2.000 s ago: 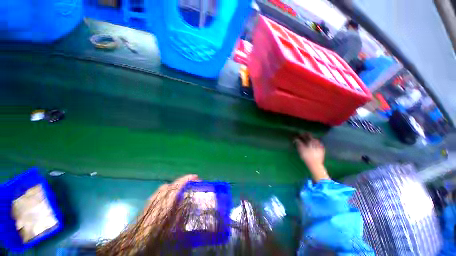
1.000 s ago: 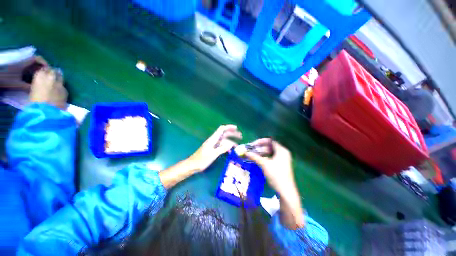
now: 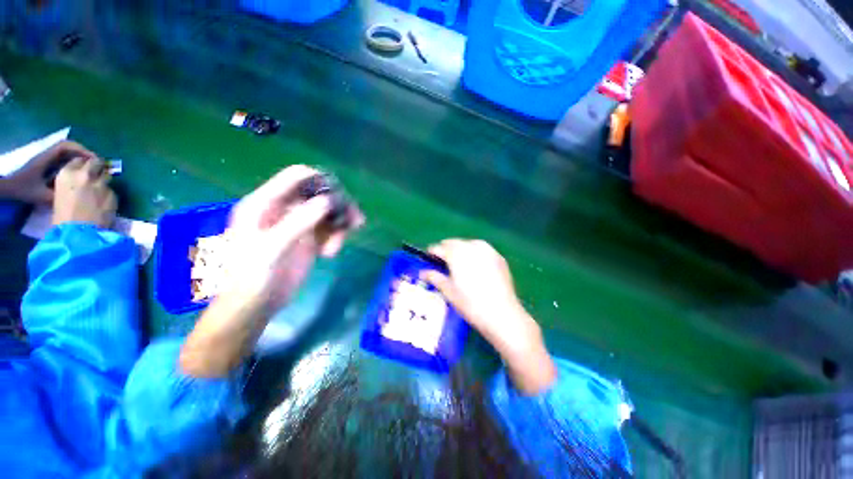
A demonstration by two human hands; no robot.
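Note:
My left hand (image 3: 281, 229) is raised at the centre left, blurred, with its fingers closed around a small dark round unit (image 3: 323, 198). My right hand (image 3: 482, 290) holds slim dark tweezers (image 3: 424, 255) over the upper right part of a blue parts bin (image 3: 371, 339). The bin holds small pale pads (image 3: 414, 315). The tweezer tips are hard to make out. My left hand partly covers a second blue bin (image 3: 174, 271) with pale pads.
Another person's hands (image 3: 82, 187) work at the left. A waiting unit (image 3: 260, 123) lies on the green belt (image 3: 393, 159). Beyond are a tape roll (image 3: 384, 38), a blue stool (image 3: 533, 75) and red crates (image 3: 720, 150). Hair covers part of the bottom.
My hands, close together a second ago, are now apart. My left hand has moved left and up with the unit, in front of the second bin. My right hand is over the near bin.

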